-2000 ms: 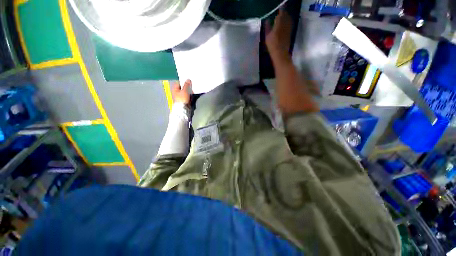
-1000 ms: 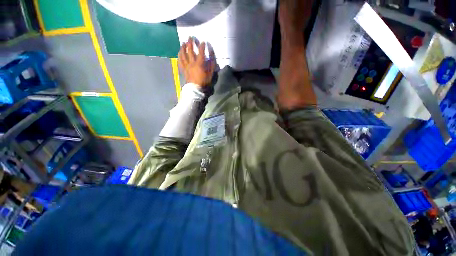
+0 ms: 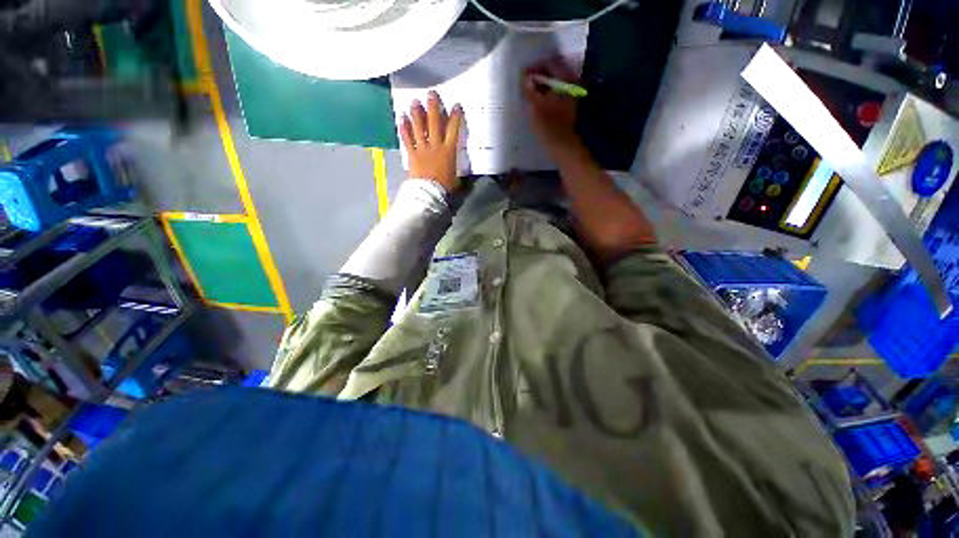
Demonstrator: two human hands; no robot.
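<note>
A white paper sheet [image 3: 486, 116] lies flat on the green-topped bench [image 3: 315, 100]. My left hand [image 3: 430, 142] rests flat on its left part with the fingers spread. My right hand [image 3: 549, 100] is on the right part of the sheet and holds a pen with a bright lime end [image 3: 569, 88]. The pen tip is too small to make out clearly. A round white pan [image 3: 342, 42] at the top, cut off by the picture's edge, overhangs the sheet's upper left.
Right of the bench is a machine panel with coloured buttons [image 3: 783, 168], crossed by a long pale strip [image 3: 841, 158]. Below it is a blue bin [image 3: 752, 275] with shiny clear material. Blue stools [image 3: 53, 179] and a rack stand at the left.
My right hand has come back from beyond the sheet and now holds the pen over the paper. My left hand moved from the sheet's lower edge onto it. The view shifted.
</note>
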